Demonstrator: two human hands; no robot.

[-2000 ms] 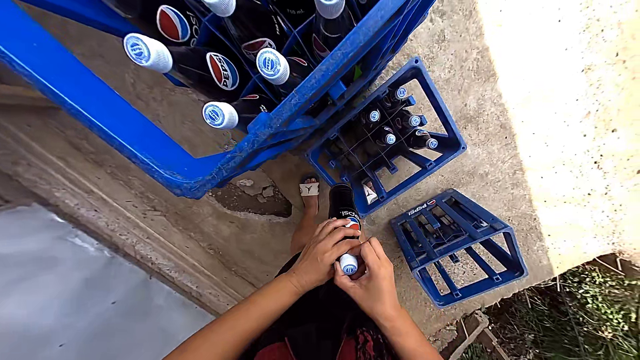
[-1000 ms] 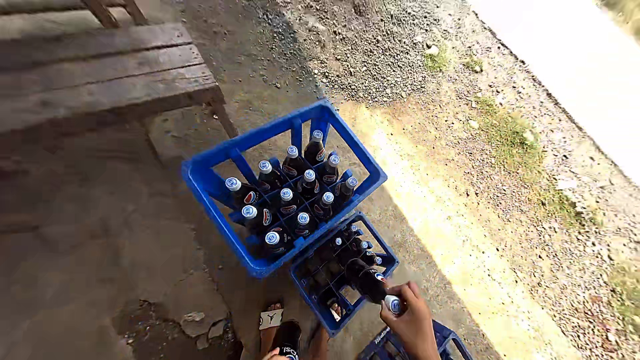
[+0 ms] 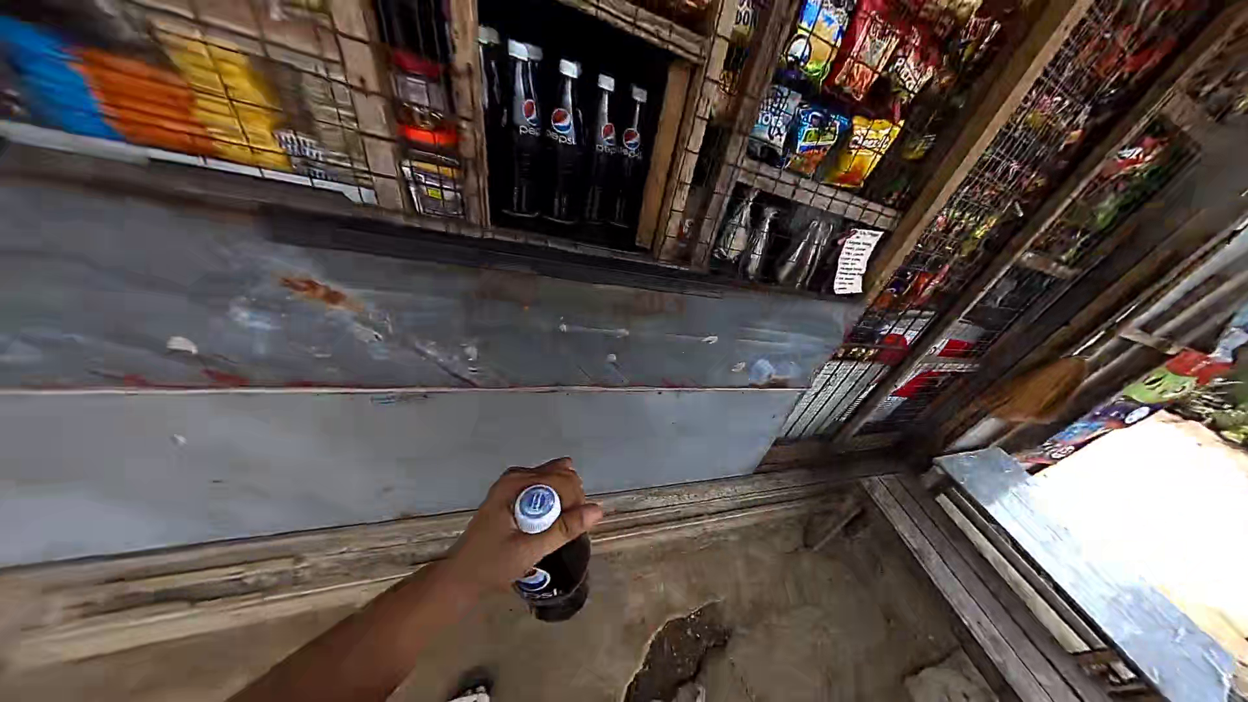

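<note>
My left hand (image 3: 526,517) is closed around the neck of a Pepsi bottle (image 3: 554,585). The bottle's white and blue cap (image 3: 537,508) points up toward the camera, its dark body slanting down below my fingers. My right hand is out of the picture. Beyond the hand stands a grey sheet-panel wall (image 3: 390,458), with a wooden-framed opening above it. Inside the opening several Pepsi bottles (image 3: 565,146) with white caps stand upright in a row.
Snack packs (image 3: 863,151) hang behind wire mesh at the upper right, above clear bottles (image 3: 770,239) and a paper with writing. A wooden bench (image 3: 985,585) stands at the lower right. The concrete floor has a broken hole (image 3: 678,648). A foot shows at the bottom edge.
The view has swung from the blue crates to the shop front. My right hand, holding a bottle by the cap end a second ago, has left the picture. My left hand now shows fully.
</note>
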